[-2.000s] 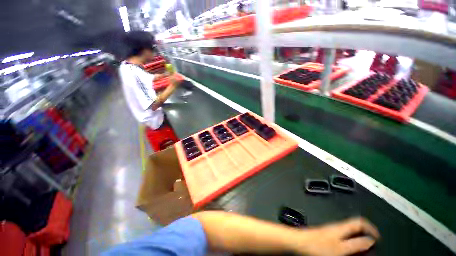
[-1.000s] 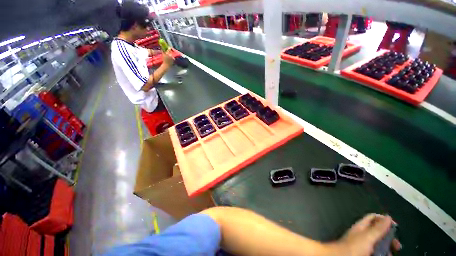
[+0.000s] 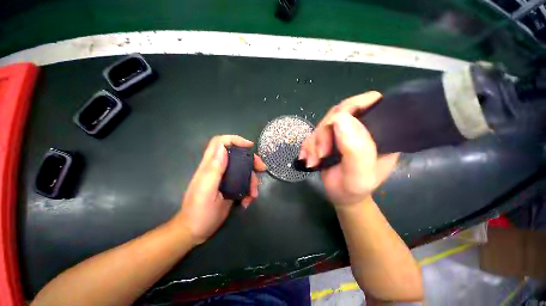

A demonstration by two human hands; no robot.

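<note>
My left hand [image 3: 209, 185] holds a small black housing [image 3: 237, 173] upright, flat face up, just left of the screw dish. My right hand [image 3: 350, 152] grips the electric screwdriver [image 3: 413, 116], a thick black cylinder with a pale band near its rear. Its dark tip points left and down over the round screw dish [image 3: 278, 140]. The dish holds a heap of tiny silvery screws at its upper part; its dimpled surface shows lower down. Whether a screw is on the tip cannot be told.
Three open black housings with grey rims [image 3: 100, 112] lie on the dark green bench at the left. The orange-red tray edge [image 3: 17, 179] is at the far left. A white strip [image 3: 239, 46] borders the conveyor, which bears a small black item [image 3: 286, 8]. Loose screws lie behind the dish.
The view has turned from the tray and the other worker to the bench in front. My left hand now holds a housing beside the dish. My right hand and the screwdriver have come into view.
</note>
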